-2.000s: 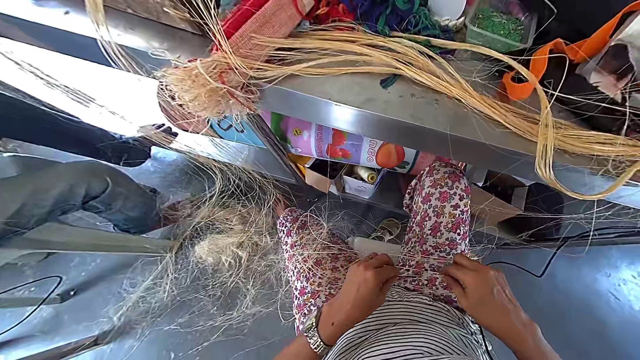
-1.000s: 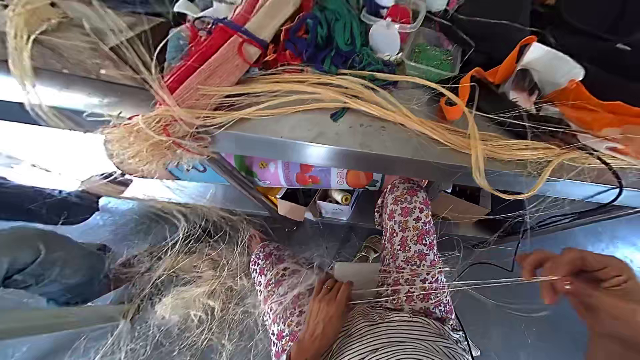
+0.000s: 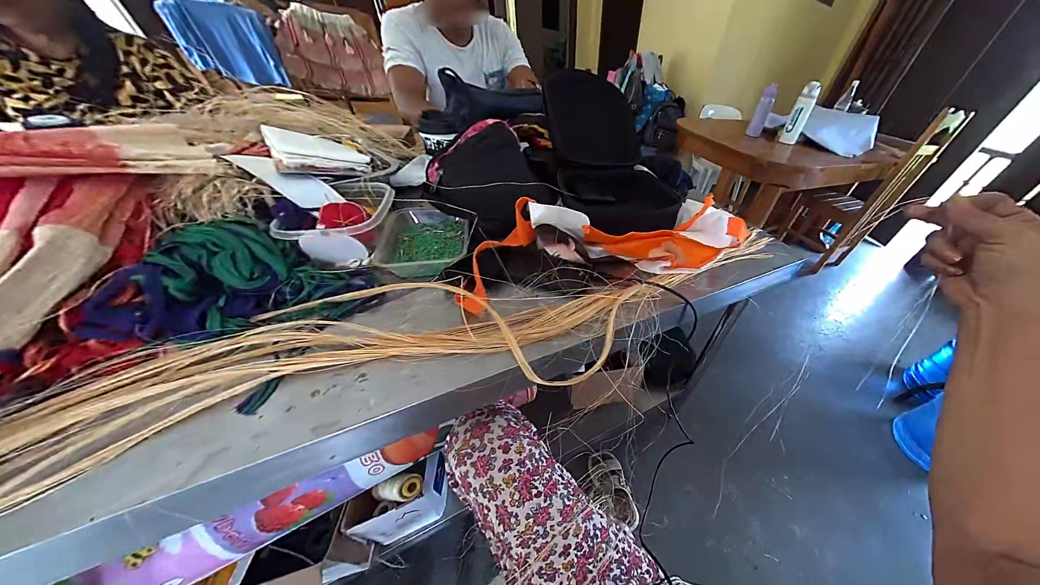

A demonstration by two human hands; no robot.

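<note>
My right hand is raised at the right edge of the head view, its thumb and fingers pinched on thin pale fiber strands. Some fine strands hang below it over the floor. My left hand is out of the frame. A long bundle of straw-coloured fibers lies along the front of the metal-edged table, with one thicker strand looping over the edge. Behind it are green yarn, a clear tub of green bits and a tub with a red ball of thread.
The metal table edge crosses in front of my knees. An orange and white bag and a black bag lie on the table. A person in a white shirt sits across. A wooden table holds bottles. A black cable hangs down.
The view has swung up and to the right. My right hand has moved from my lap out to the right with strands between its fingers. My left hand has left the view.
</note>
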